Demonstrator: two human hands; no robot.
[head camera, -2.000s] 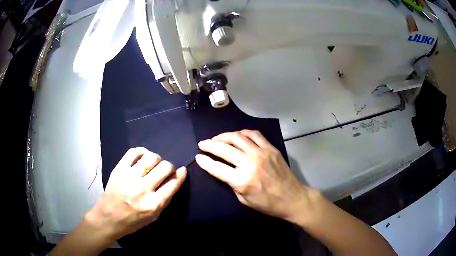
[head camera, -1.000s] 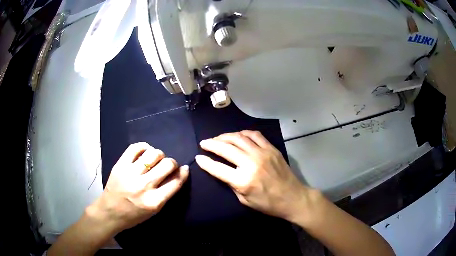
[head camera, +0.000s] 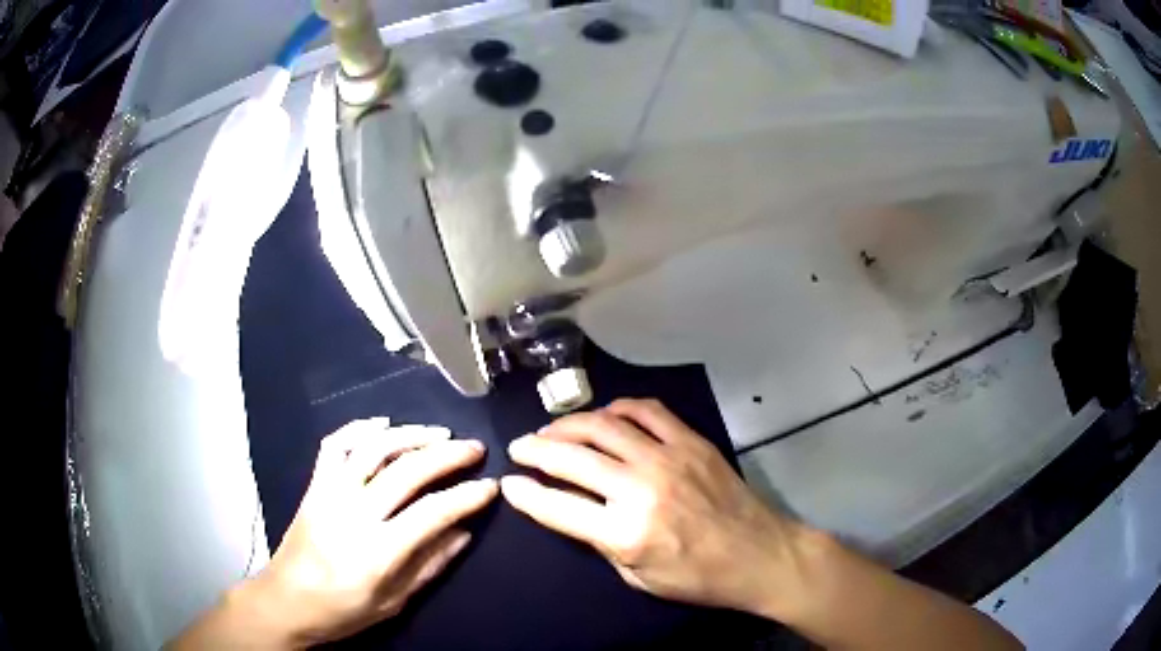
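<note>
A dark garment panel (head camera: 283, 312) lies under the head of the white sewing machine (head camera: 713, 165). A thin pale stitch line (head camera: 363, 385) runs across it towards the machine head's lower end. My left hand (head camera: 388, 521) rests on the dark cloth left of centre, fingers extended. My right hand (head camera: 649, 502) lies flat on the panel with its fingers apart, just right of the left fingertips. Neither hand visibly grips cloth. The needle and presser foot are hidden behind the machine head. The pocket's outline is too dark to make out.
Two pale tension knobs, one upper (head camera: 570, 247) and one lower (head camera: 565, 388), stick out near my right hand. A long white lamp (head camera: 223, 216) is at left. A white box with a yellow label (head camera: 866, 15) and green-handled snips (head camera: 1050, 54) are at the top right. A black scrap (head camera: 1097, 328) lies far right.
The view has tipped up, so the machine appears lower and more of its top shows. My left hand's fingers have straightened and moved closer to the right hand. The right hand keeps much the same pose.
</note>
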